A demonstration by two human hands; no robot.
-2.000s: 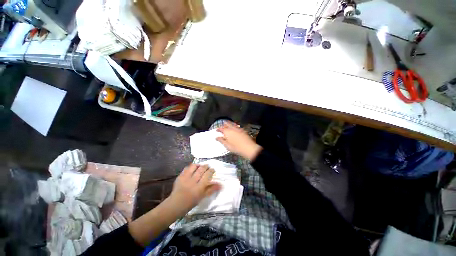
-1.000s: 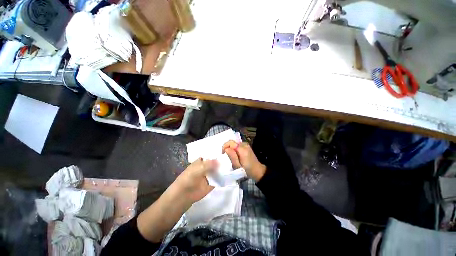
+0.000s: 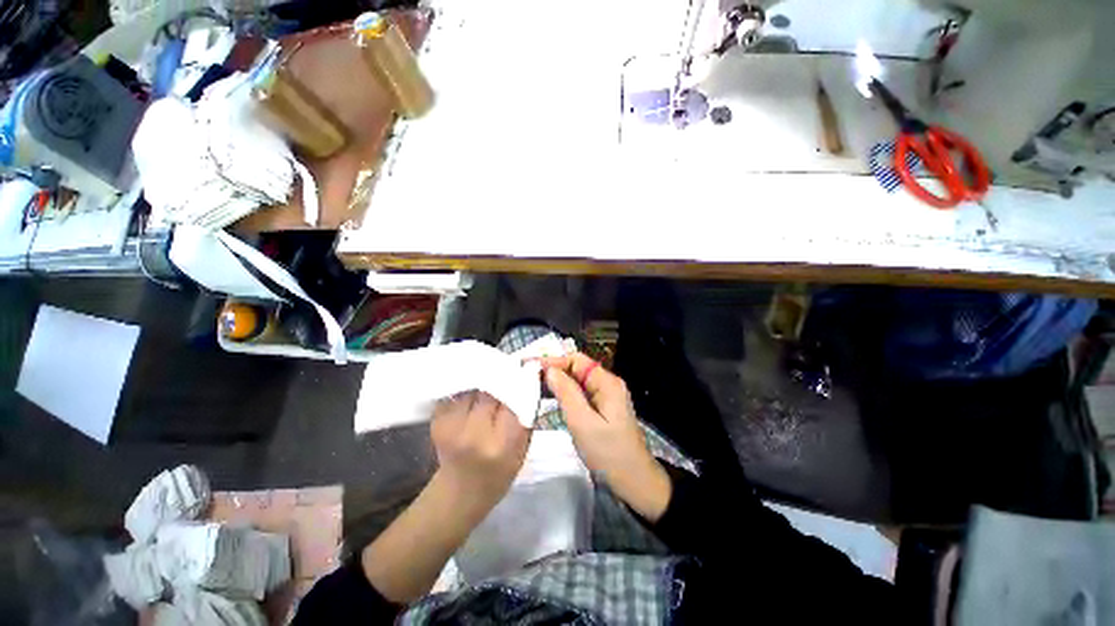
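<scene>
A white fabric piece [image 3: 410, 385] is held up above the lap, spread out to the left. My left hand [image 3: 477, 443] grips its lower middle with curled fingers. My right hand [image 3: 596, 410] pinches its right end between thumb and fingers; a pink-red band shows on one finger. A stack of white pieces [image 3: 526, 520] lies on the lap below my hands, on a grey-green checked cloth [image 3: 611, 589]. My left hand and forearm hide part of the stack.
The wood-edged sewing table [image 3: 514, 184] runs across the top, with red-handled scissors [image 3: 939, 165] and a thin brown-handled tool [image 3: 829, 119]. A bin [image 3: 449, 320] sits under its left end. Bundled white pieces [image 3: 202, 556] lie lower left on a pinkish board [image 3: 316, 526].
My left hand went from the lap stack to the held piece, which now extends farther left, more opened out. My right hand stays at its right end. The view has shifted and turned slightly.
</scene>
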